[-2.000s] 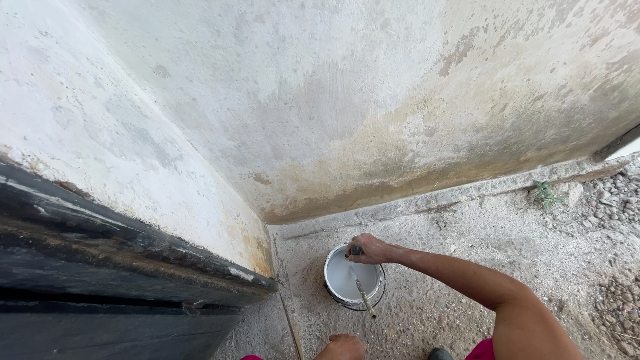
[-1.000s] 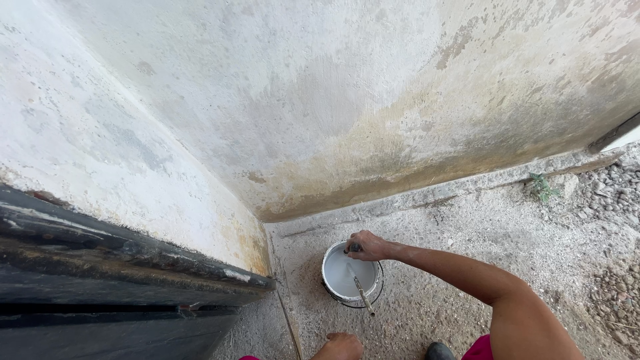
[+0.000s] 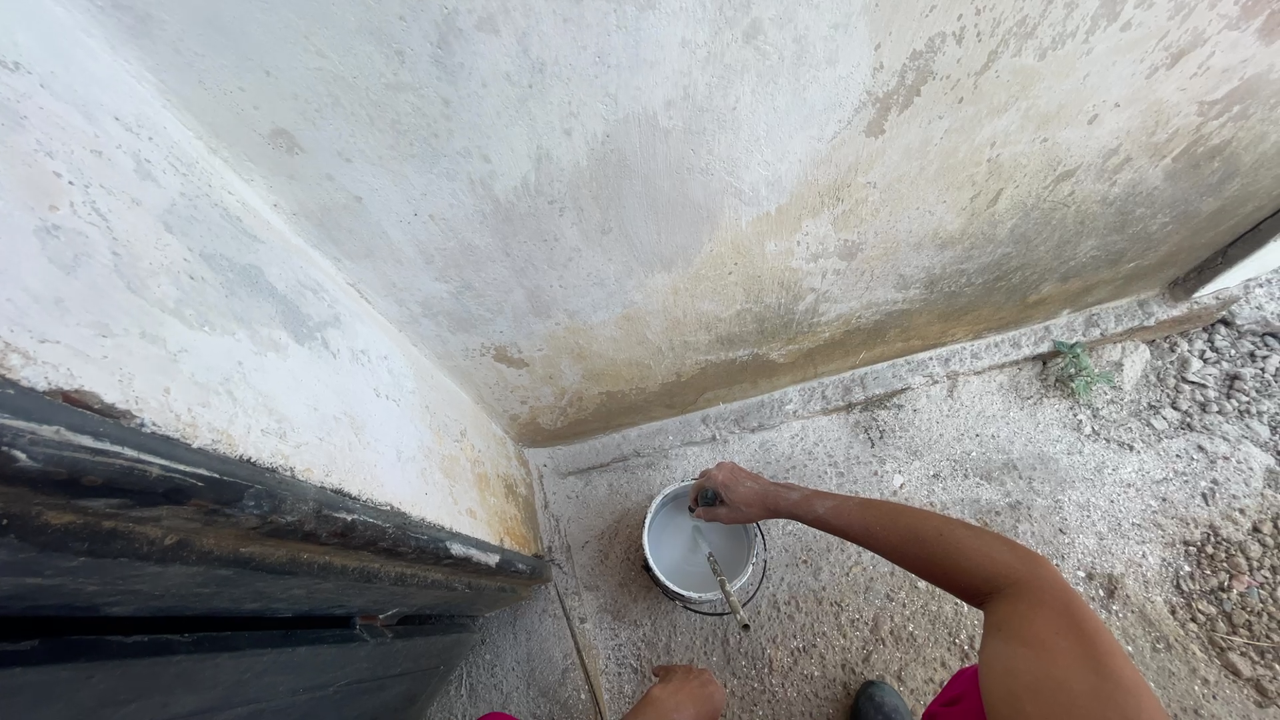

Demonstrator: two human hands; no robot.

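Observation:
A bucket of whitish liquid (image 3: 672,560) stands on the rough ground near the foot of the wall. Over its far rim is my right hand (image 3: 735,493), closed around a dark handle (image 3: 708,497) whose lower end is hidden in or behind the hand. A paint-spotted stick (image 3: 730,592) leans in the liquid and sticks out over the near rim. My left hand (image 3: 690,692) is at the bottom edge, below the bucket and apart from it; its fingers are partly hidden, and whether it holds anything does not show.
Stained, peeling plaster walls (image 3: 640,230) meet in a corner behind the bucket. A dark door or frame (image 3: 200,560) juts in at the left. Gravel (image 3: 1225,380) and a small green plant (image 3: 1078,370) lie at the right. A dark shoe (image 3: 880,700) shows at the bottom.

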